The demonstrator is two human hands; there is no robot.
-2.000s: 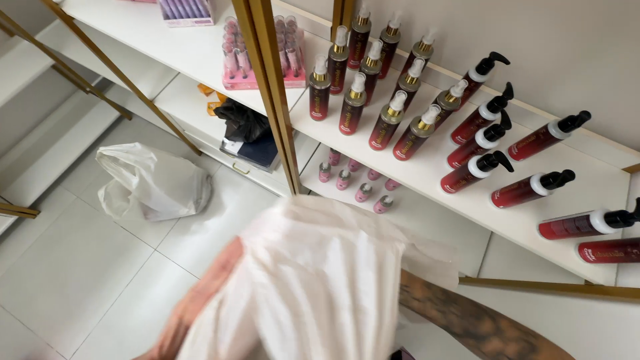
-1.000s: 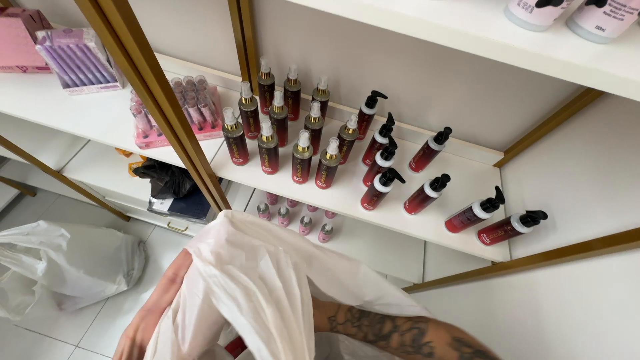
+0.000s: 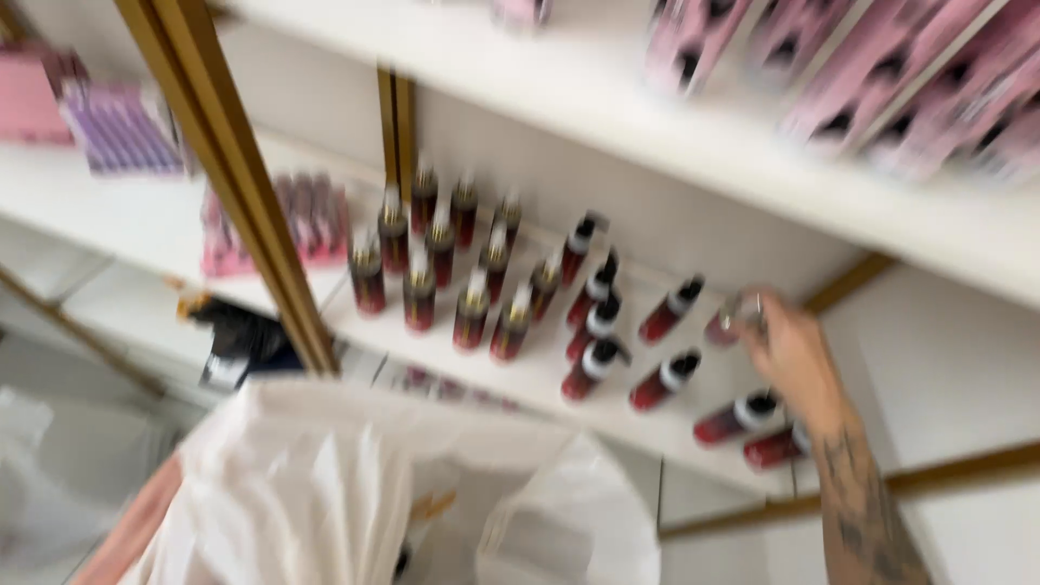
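My right hand [image 3: 784, 337] reaches over the right end of the middle shelf, its fingers closed on the top of a small pinkish bottle [image 3: 723, 327]. Just left and below it are red pump bottles with black heads [image 3: 668, 309], some upright-looking and spaced apart. Farther left, spray bottles with gold collars and clear caps [image 3: 471, 309] stand in rows. A large white plastic bag [image 3: 325, 479] hangs open in front of me, with part of its contents showing indistinctly. My left forearm [image 3: 142, 520] runs behind the bag's left side; the left hand itself is hidden by the plastic.
Pink packages [image 3: 918, 89] fill the upper shelf [image 3: 601, 122]. Gold frame posts [image 3: 236, 187] divide the shelving. Left of them are a pink tray of small tubes [image 3: 313, 215] and a purple box [image 3: 126, 134]. Another white bag [image 3: 73, 479] lies at lower left.
My right hand has moved out from the bag to the shelf's right end and taken hold of a small bottle. The bag's mouth now shows. The view has shifted.
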